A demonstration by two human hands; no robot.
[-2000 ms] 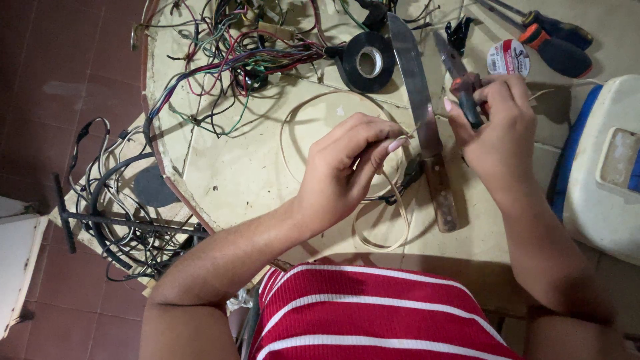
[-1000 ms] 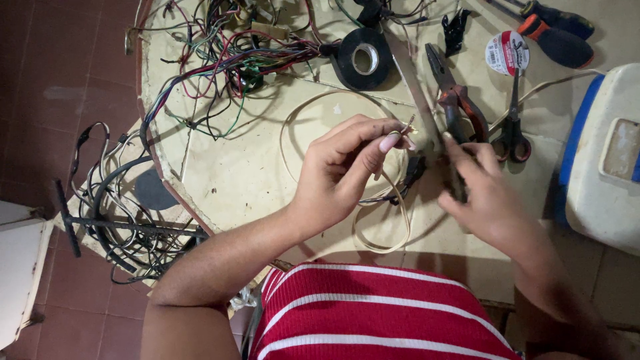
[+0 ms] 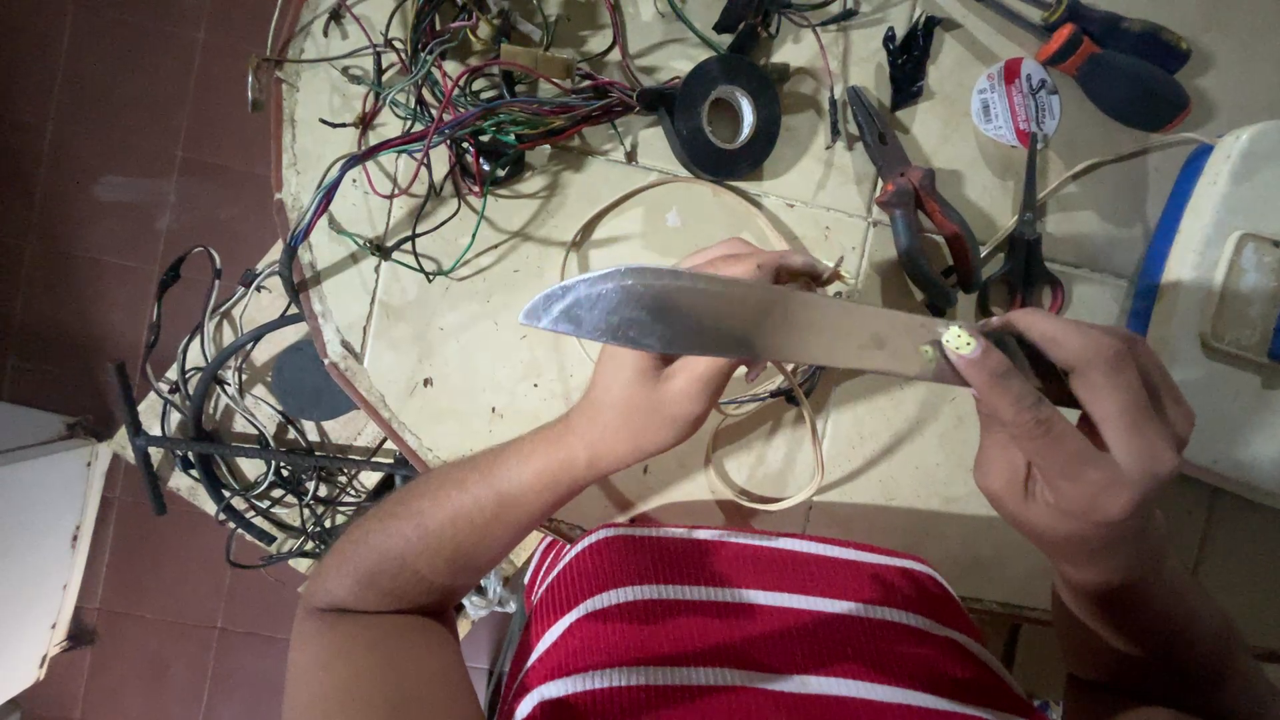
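A large knife with a broad metal blade (image 3: 740, 322) lies level across the view, its tip to the left. My right hand (image 3: 1080, 420) is closed around its handle end, the thumb on the blade. Behind the blade, partly covered by it, my left hand (image 3: 670, 390) pinches the end of a pale cable (image 3: 838, 275). That cable (image 3: 822, 450) loops on the tiled table below the hand. Combination pliers (image 3: 925, 215) with red and black handles and scissors (image 3: 1027, 250) lie beyond my right hand.
A tangle of coloured wires (image 3: 420, 130) and a roll of black tape (image 3: 722, 118) lie at the back. Screwdrivers (image 3: 1115, 80) and a small labelled disc (image 3: 1017, 102) are at back right. A white and blue container (image 3: 1230, 300) stands right; more cables (image 3: 230, 400) hang at left.
My right hand has put down the pliers and picked up the knife, which lay on the table two seconds ago. The knife is now raised in front of my left hand.
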